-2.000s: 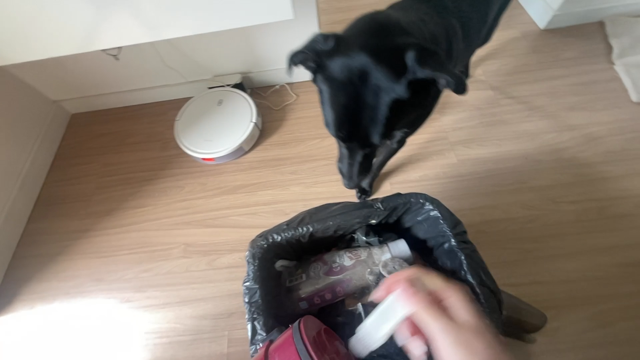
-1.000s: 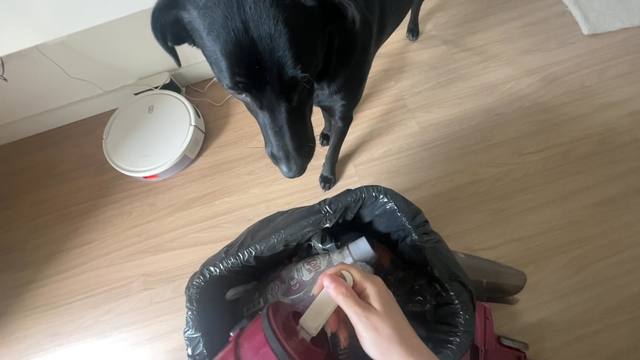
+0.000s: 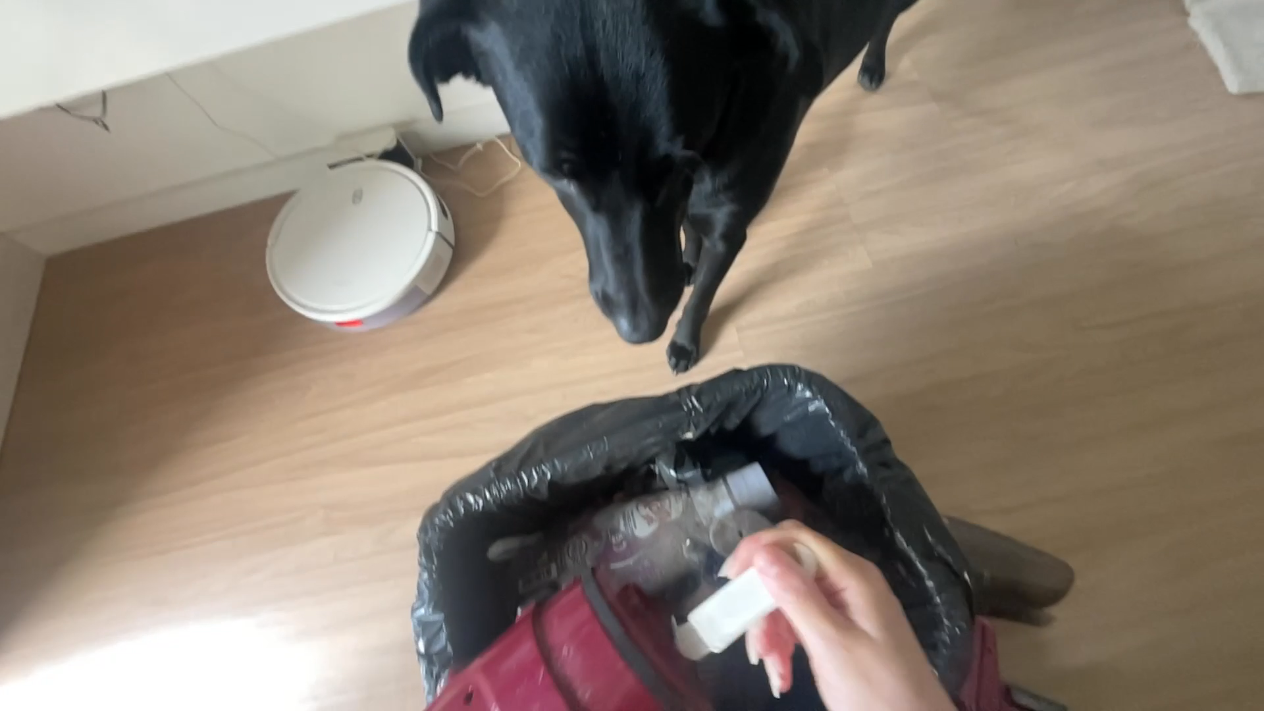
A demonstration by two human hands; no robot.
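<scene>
My right hand reaches in from the lower right, its fingers closed on a small white plastic tool over a trash bin. The tool's lower end is at the open end of a dark red plastic container, which is tilted into the bin from the bottom edge. Black bag plastic lines the bin and folds over its rim. Inside lies a clear plastic bottle with a pale cap, with blurred dust around it. My left hand is out of view; what holds the container is hidden.
A black dog stands just beyond the bin, head lowered. A white robot vacuum sits by the wall at left, near loose cables. Right of the bin, a dark translucent nozzle-like part and a red part lie on the wood floor.
The dog has come closer to the bin than two seconds ago. The white tool stays in my right hand, at the red container's mouth. The container has come further into view.
</scene>
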